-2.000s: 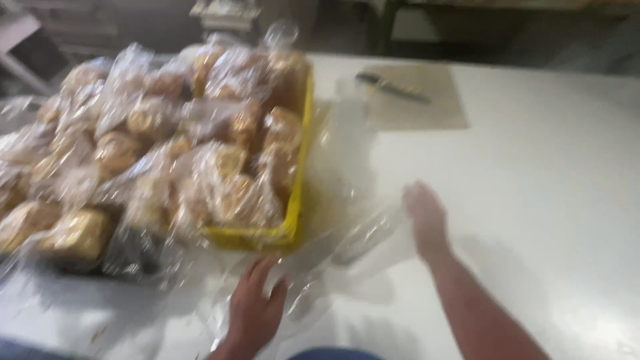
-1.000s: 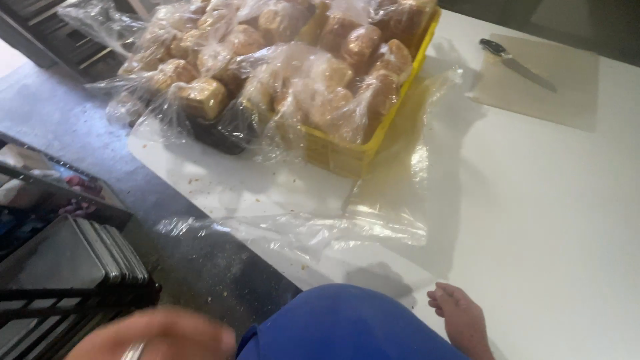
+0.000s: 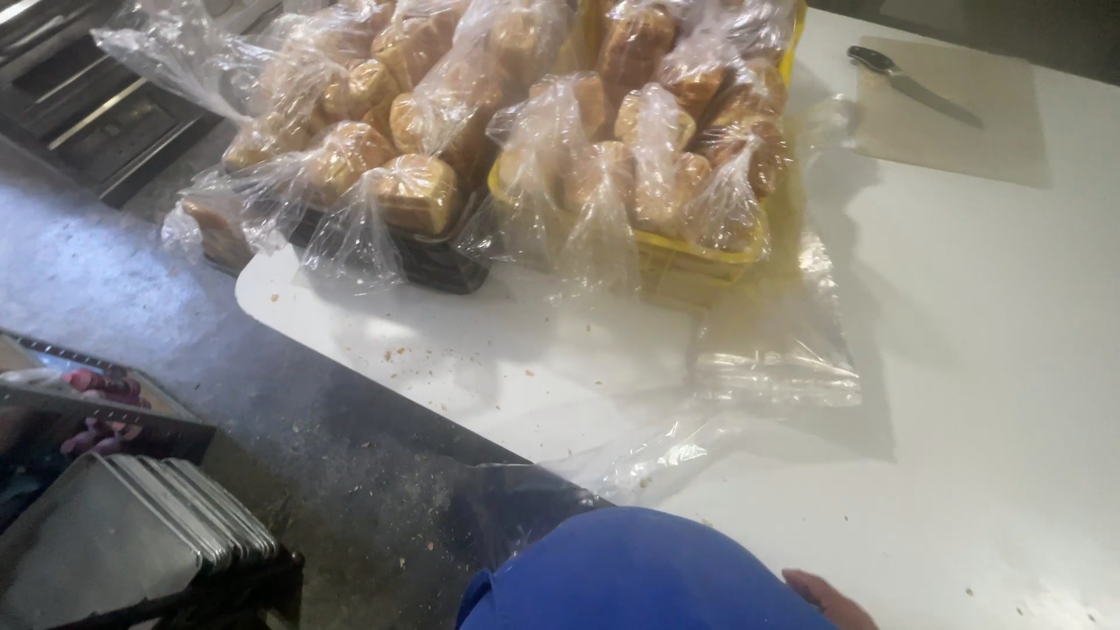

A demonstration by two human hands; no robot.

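My right hand [image 3: 827, 599] shows only in part at the bottom edge, beside my blue garment [image 3: 647, 577]; its fingers are mostly hidden, and what it touches cannot be made out. My left hand is out of the picture. Clear plastic bags [image 3: 770, 350] lie flat on the white table [image 3: 971, 350], one hanging past its near edge. Beyond them, bagged bread loaves [image 3: 416, 194] fill a black crate [image 3: 442, 267] and a yellow crate [image 3: 691, 261]. A knife with a black handle [image 3: 919, 87] rests on a pale cutting board [image 3: 971, 144] at the upper right.
At the lower left, a stack of metal trays [image 3: 149, 516] stands beside a dark-framed shelf [image 3: 105, 407] with items in it. Crumbs are scattered on the table and floor [image 3: 350, 420]. A metal rack [image 3: 96, 105] stands at the upper left.
My left hand, low in the view one second ago, has left the picture. Less of my right hand shows now, near the garment. The view has swung left since two seconds ago.
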